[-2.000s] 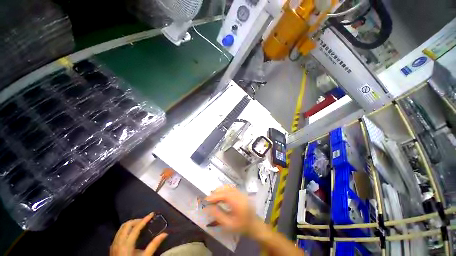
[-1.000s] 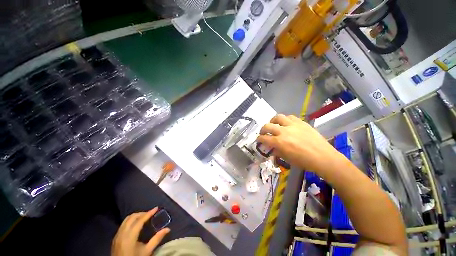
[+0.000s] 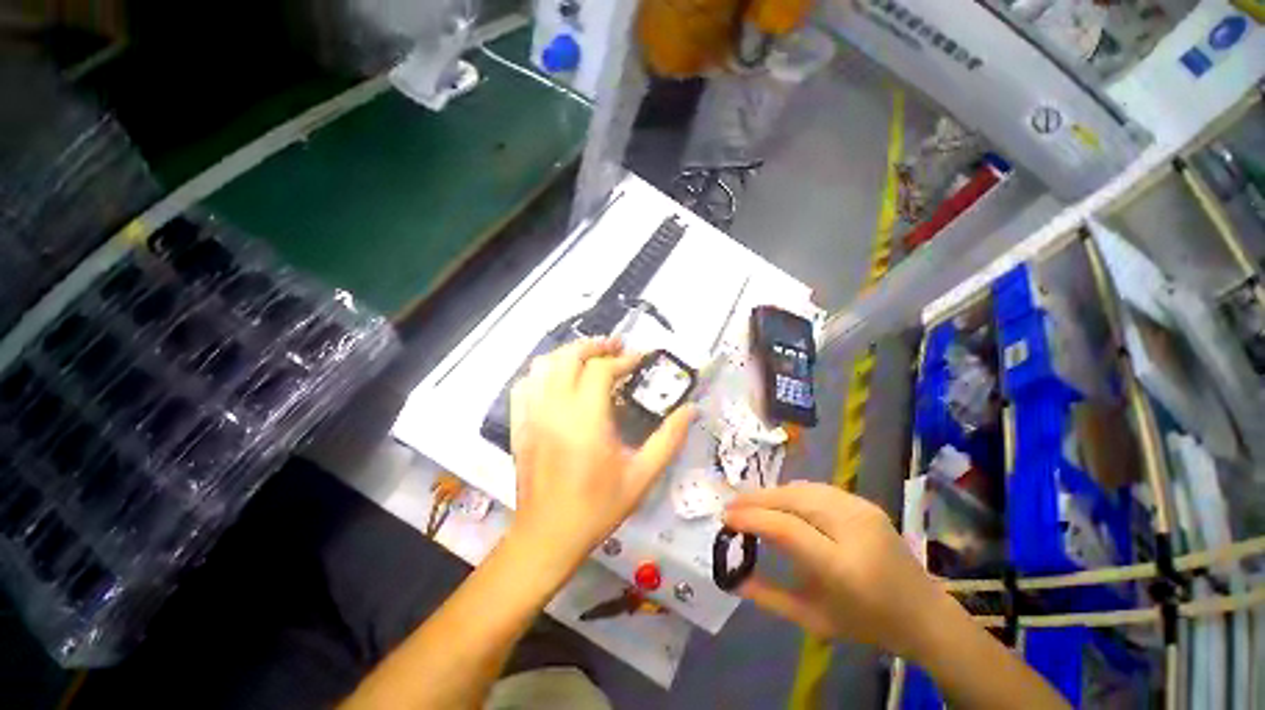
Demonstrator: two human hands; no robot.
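Observation:
My left hand (image 3: 583, 437) is over the white machine table (image 3: 479, 340). Its thumb and fingers are around a black watch housing (image 3: 660, 384) with a pale centre, at the fixture, which the hand mostly hides. My right hand (image 3: 832, 562) is at the front right corner of the machine. It holds a second black watch housing (image 3: 735, 556), an open frame, between thumb and fingers.
A blister tray (image 3: 194, 402) of black parts lies on the green belt at left. A teach pendant (image 3: 785, 364) and crumpled tissue (image 3: 742, 451) are right of the fixture. A red emergency stop (image 3: 648, 576) is on the front edge. Blue bins (image 3: 1040, 430) stand at right. The orange dispensing head (image 3: 690, 35) hangs above.
My left hand has moved from near my lap up to the fixture with its housing. My right hand has pulled back from the fixture towards the front right, holding a housing. The view has shifted.

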